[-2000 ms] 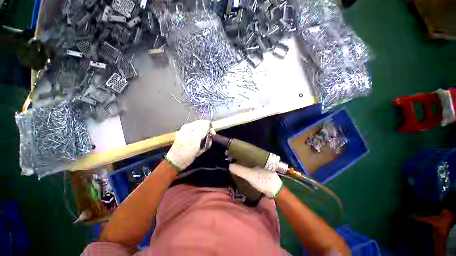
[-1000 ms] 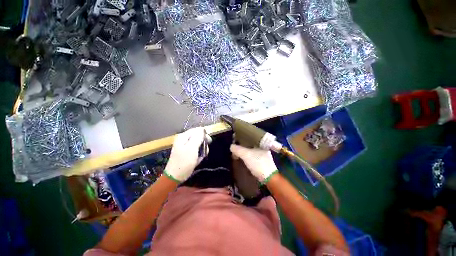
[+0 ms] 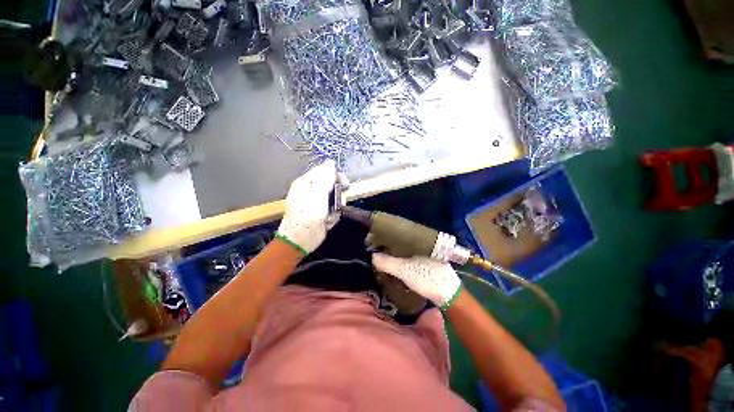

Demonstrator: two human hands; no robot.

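Note:
My left hand (image 3: 311, 208), in a white knitted glove with a green cuff, holds a small metal part (image 3: 336, 195) at the table's front edge; the glove hides most of it. My right hand (image 3: 418, 278), gloved the same way, grips the handle of the olive-green rivet gun (image 3: 405, 235). The gun's dark nose points left and meets the part at my left hand. Whether a rivet is in it cannot be told. Loose silver rivets (image 3: 338, 133) lie in a heap on the table behind my hands.
Dark metal brackets (image 3: 187, 113) are heaped at the back left, more (image 3: 420, 74) at the back right. Rivet bags lie at the left (image 3: 84, 201) and right (image 3: 567, 125) table edges. Blue bins (image 3: 573, 243) stand below the yellowish table edge (image 3: 241, 217). An air hose (image 3: 523, 282) trails right.
One second ago the gun's nose pointed up and left, apart from my left hand. Now the gun lies flatter, its nose at the part, and my left hand is higher, at the table edge.

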